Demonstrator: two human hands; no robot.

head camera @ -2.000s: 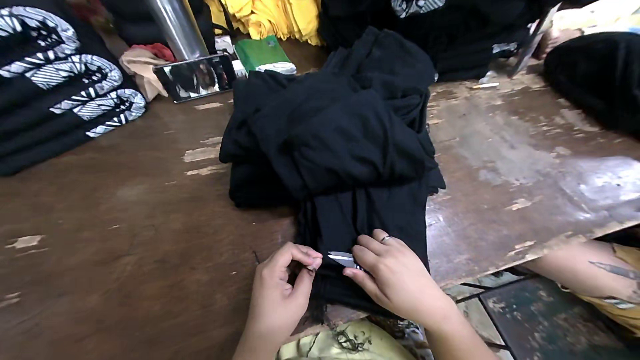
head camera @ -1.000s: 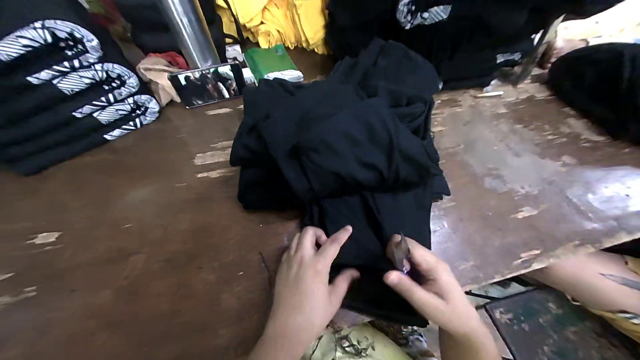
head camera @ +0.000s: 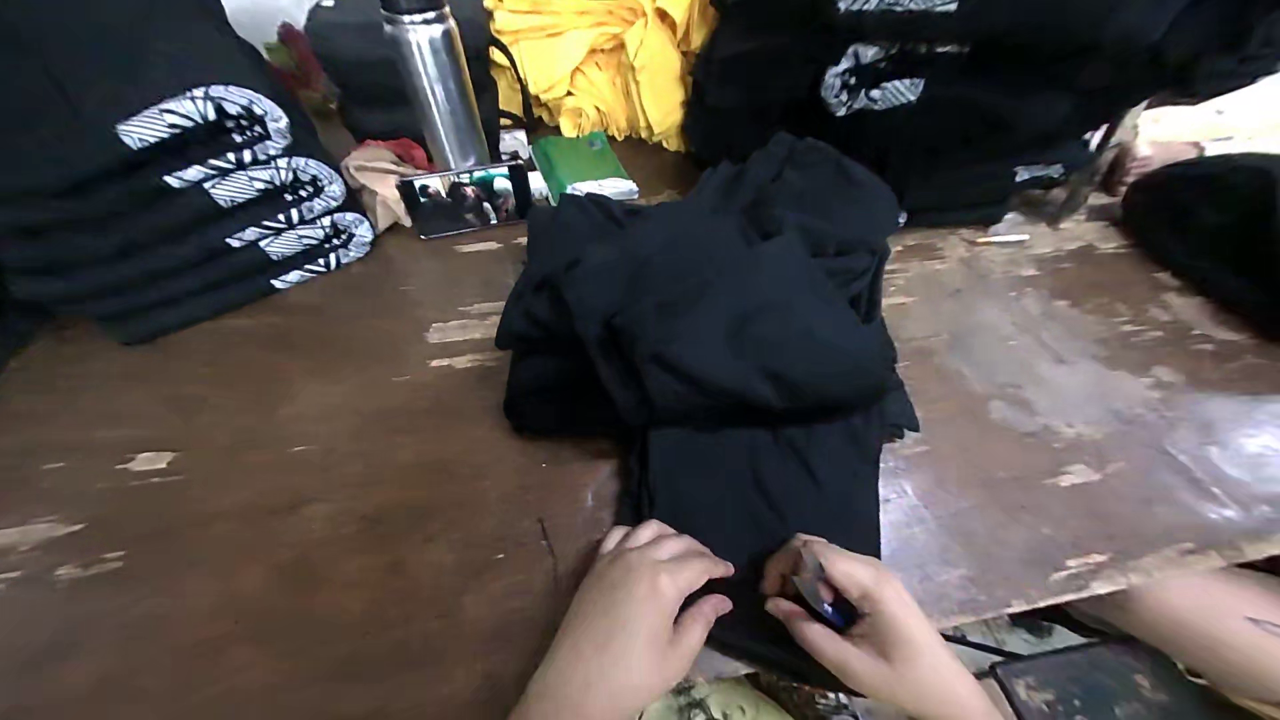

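A heap of black fabric garments [head camera: 740,320] lies on the worn wooden table [head camera: 300,520], and a flat black part of it reaches down to the front edge. My left hand [head camera: 655,600] rests on the left side of that lower part, fingers bent and apart from one another at the thumb. To its right, my right hand [head camera: 860,620] holds a small metal cutting tool [head camera: 820,592], perhaps thread snips, with a dark blue part showing in the palm. Its tip points upward above the cloth. The fingers hide most of the tool.
Folded black shirts with white prints [head camera: 180,200] are stacked at left. Behind the heap stand a steel bottle [head camera: 437,90], a propped phone [head camera: 467,200], a green packet [head camera: 583,165] and yellow cloth [head camera: 610,60]. More black garments lie behind. Another person's arm [head camera: 1190,625] is at lower right.
Two seconds ago both hands were close together at the cloth with the blades between them. They have moved apart, and my left hand now lies on the fabric.
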